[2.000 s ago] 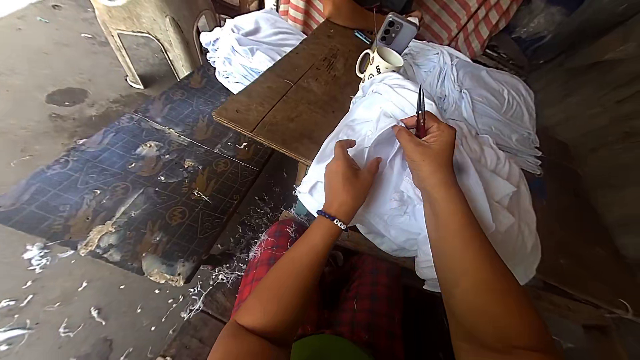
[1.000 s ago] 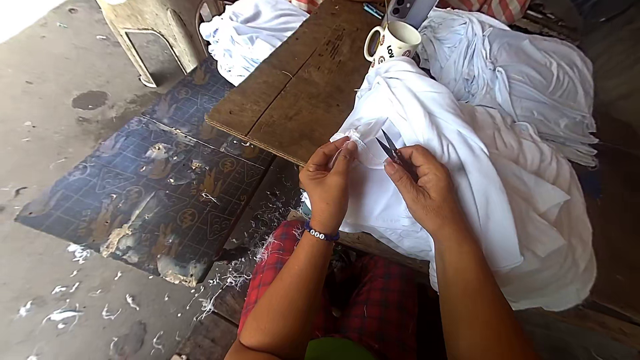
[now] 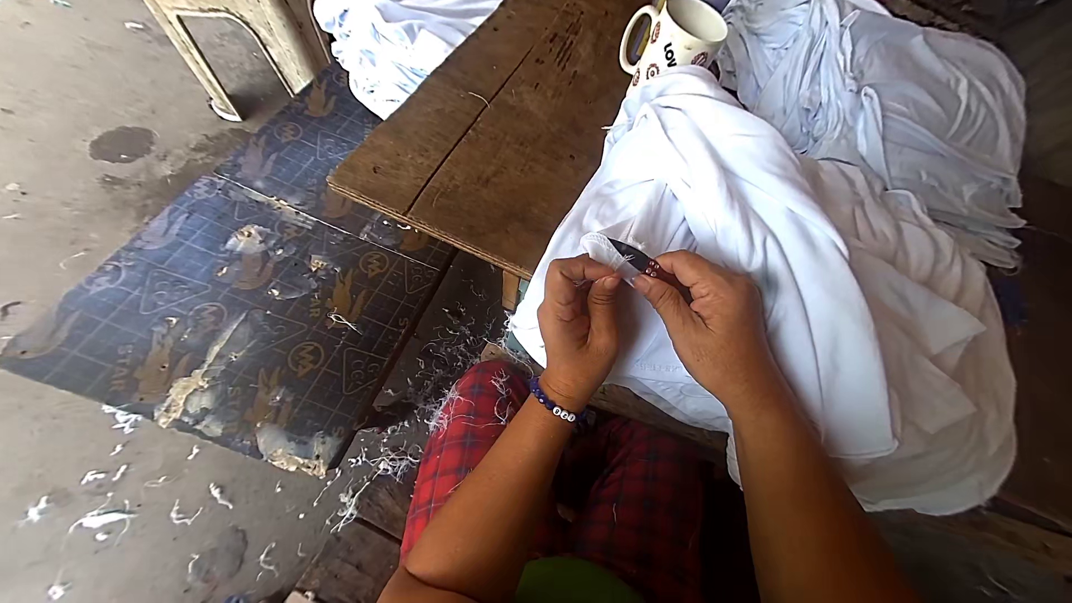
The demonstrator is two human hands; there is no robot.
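White fabric (image 3: 737,201) lies in a loose heap over the table's near edge and hangs toward my lap. My left hand (image 3: 582,322) pinches a folded hem of it between thumb and fingers. Close beside it, my right hand (image 3: 708,314) holds small thread snips (image 3: 632,256), whose dark blade lies against the hem and whose grip is mostly hidden in the fingers. A few loose threads show at the blade. Whether the blades are parted cannot be told.
A printed mug (image 3: 682,38) stands on the wooden table (image 3: 494,134) behind the heap. More white cloth (image 3: 930,109) is piled at the right, and another bundle (image 3: 402,42) at the back left. A plastic stool (image 3: 243,21), a dark printed board (image 3: 276,293) and thread scraps (image 3: 105,517) are at the left.
My left hand was open over the fabric two seconds ago and now pinches its hem. The snips pointed upward in my right hand then; now they are down at the hem. The view has moved closer.
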